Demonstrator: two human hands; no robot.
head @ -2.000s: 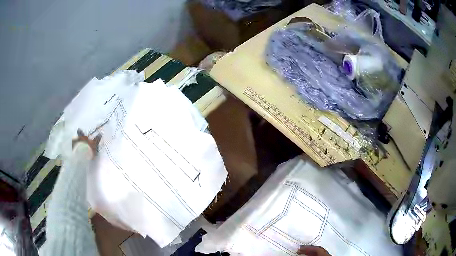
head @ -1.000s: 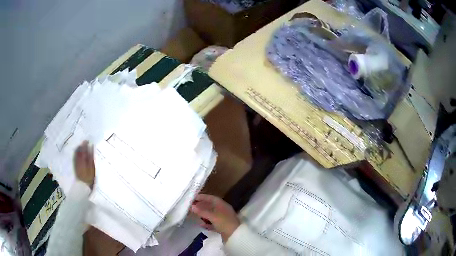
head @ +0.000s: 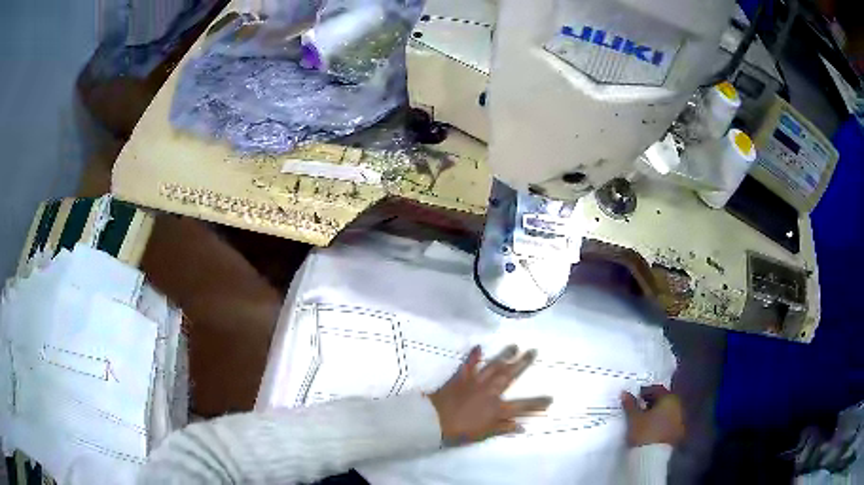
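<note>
A white garment panel (head: 455, 346) with dark double stitch lines lies in front of me, under the rounded metal end of the machine arm (head: 526, 275). A patch pocket outline (head: 355, 355) shows on its left part. My left hand (head: 485, 398) lies flat on the middle of the panel, fingers spread, holding nothing. My right hand (head: 654, 415) is at the panel's right edge with its fingers curled; whether it pinches the cloth is unclear. The stack of white panels (head: 81, 355) is at far left, its top panel showing a narrow stitched rectangle.
The cream JUKI machine head (head: 606, 104) stands above the arm. The worn table (head: 237, 204) holds a plastic bag of grey-blue material (head: 270, 104) and a white, purple-based cone (head: 346, 43). Yellow-topped thread cones (head: 728, 169) and a control panel (head: 794, 147) are at right. A striped stand (head: 76, 227) bears the stack.
The view has swung right to the machine. My left hand has moved from the stack onto the panel in front of me; my right hand has moved from beside the stack to that panel's right edge.
</note>
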